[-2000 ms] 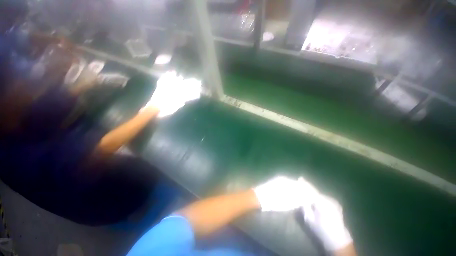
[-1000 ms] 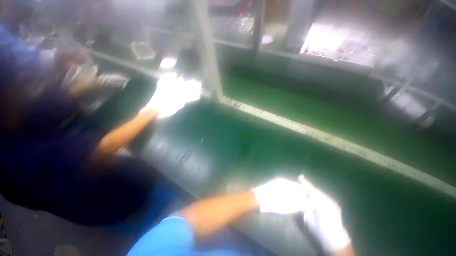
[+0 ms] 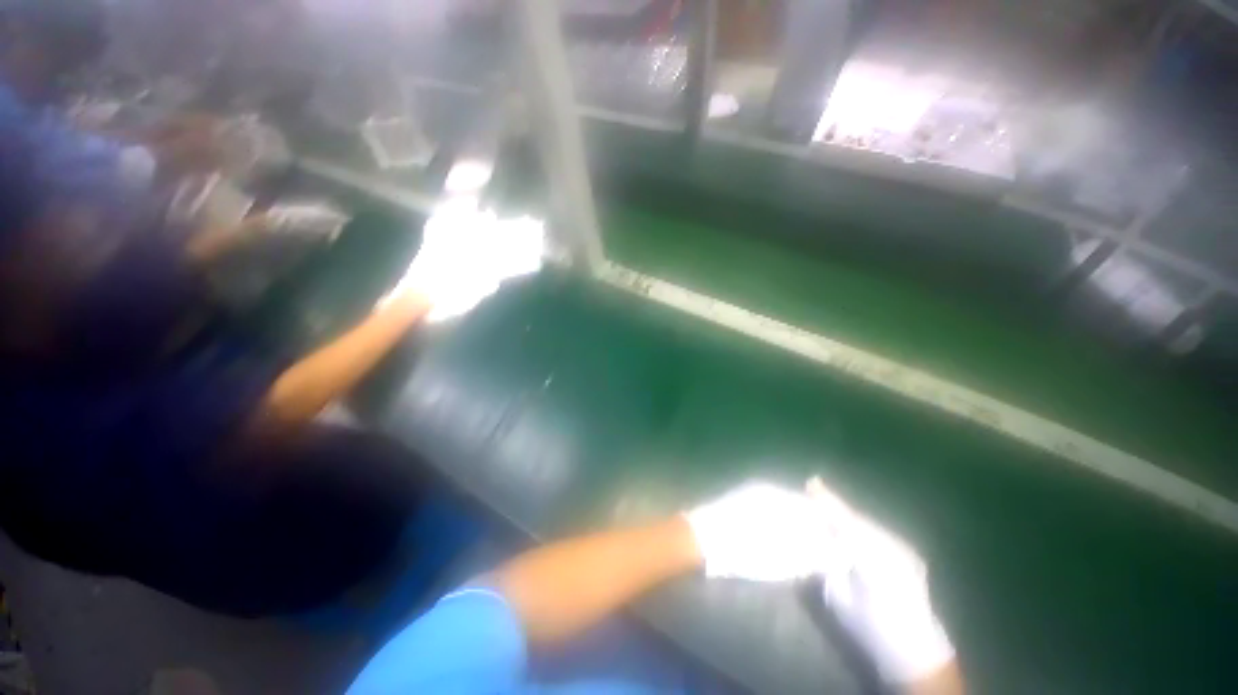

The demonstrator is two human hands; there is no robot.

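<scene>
My left hand (image 3: 760, 531), in a white glove washed out by glare, rests over the near green bench surface (image 3: 611, 367), with a blue sleeve behind the bare forearm. My right hand (image 3: 885, 597), also white-gloved, meets it from the lower right, and the fingers touch or overlap. No part shows between them, but glare hides the fingers, so I cannot tell whether they hold anything.
A pale divider rail (image 3: 842, 356) and upright post (image 3: 559, 149) edge the green conveyor (image 3: 869, 292). A neighbour's gloved hand (image 3: 469, 258) rests left. A small white part (image 3: 469, 177), a squarish white part (image 3: 397, 141) and a blurred pale item (image 3: 1140, 292) lie beyond.
My hands stay almost still. The small white part and the squarish white part have shifted slightly right, and the pale item at the far right has moved right and down. People at far left have moved.
</scene>
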